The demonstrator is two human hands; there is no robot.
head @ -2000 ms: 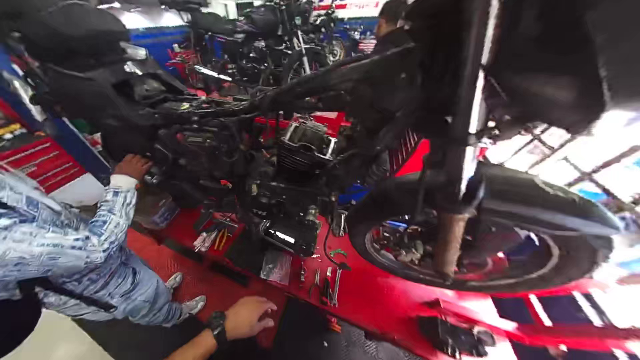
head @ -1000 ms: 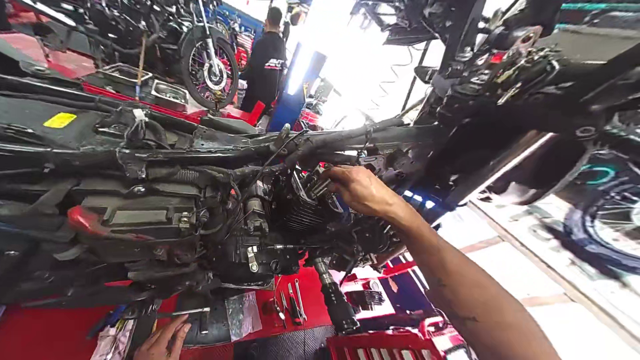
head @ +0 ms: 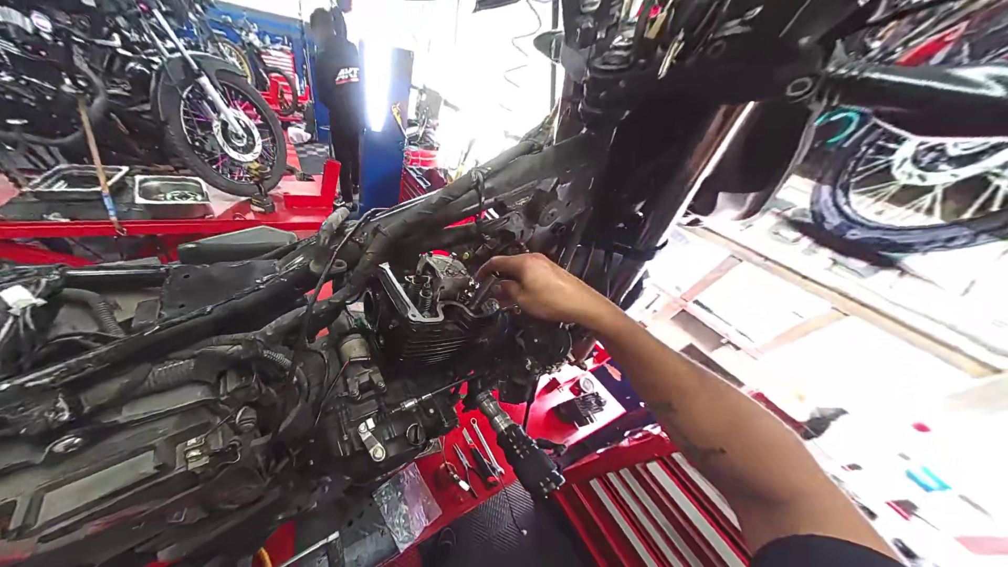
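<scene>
My right hand point(head: 531, 287) reaches in from the right to the open top of the motorcycle engine's cylinder head point(head: 433, 315). Its fingers are bent at the head's right side, near a small metal part; whether they grip it is hidden. Valve springs point(head: 425, 295) show inside the head, above the black cooling fins. Below lies the crankcase point(head: 378, 437), with a small lever on its side. A black foot peg point(head: 528, 453) juts out at the lower middle. My left hand is out of view.
Pliers point(head: 465, 465) and a wrench point(head: 487, 445) lie on the red lift table beside a clear plastic bag point(head: 405, 504). A red tool cabinet point(head: 661, 496) stands at lower right. The frame tube point(head: 465, 189) crosses above the engine. A person point(head: 344, 102) stands behind.
The view has swung and come closer to the engine. My right hand, low and off the engine two seconds ago, is now at the cylinder head. My left hand, at the bottom one second ago, has left view.
</scene>
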